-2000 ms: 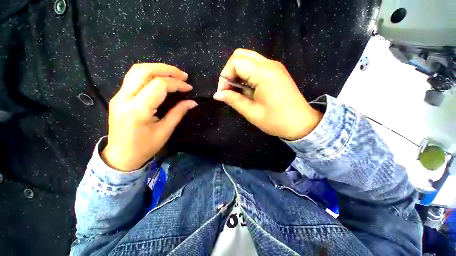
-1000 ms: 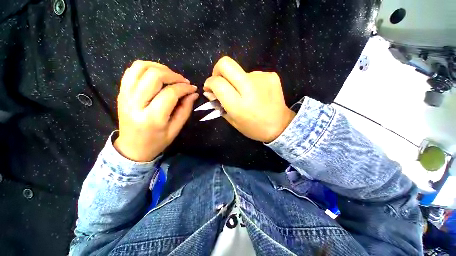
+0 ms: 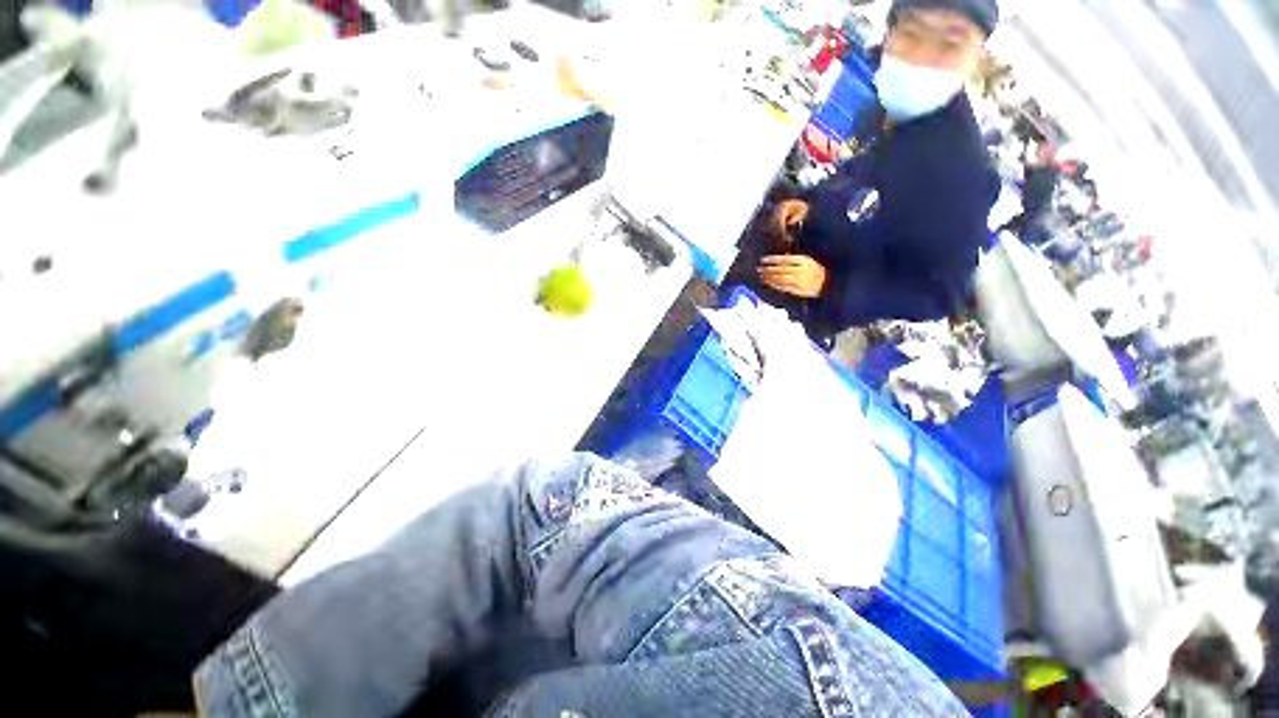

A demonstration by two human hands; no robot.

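Observation:
The black cloth of the jacket (image 3: 119, 624) shows only in part at the lower left, dark and blurred. My right denim sleeve (image 3: 407, 589) reaches across the bottom, with its cuff at the lower left. Only a thin sliver of my right hand (image 3: 171, 714) shows below the cuff, cut off by the bottom edge; its fingers and anything in them are hidden. My left hand is out of the picture. The snips are not visible.
The white sewing machine (image 3: 154, 211) with blue stripes stands at the left on its white bed (image 3: 379, 379). A yellow-green round object (image 3: 565, 290) lies there. Blue crates (image 3: 940, 547) hold pale cloth (image 3: 814, 470). A masked person (image 3: 905, 211) in dark clothing is beyond them.
The view has swung to the right, away from the jacket front. Both hands, earlier together over the cloth with blades at the right hand, have left the picture except for a sliver of the right.

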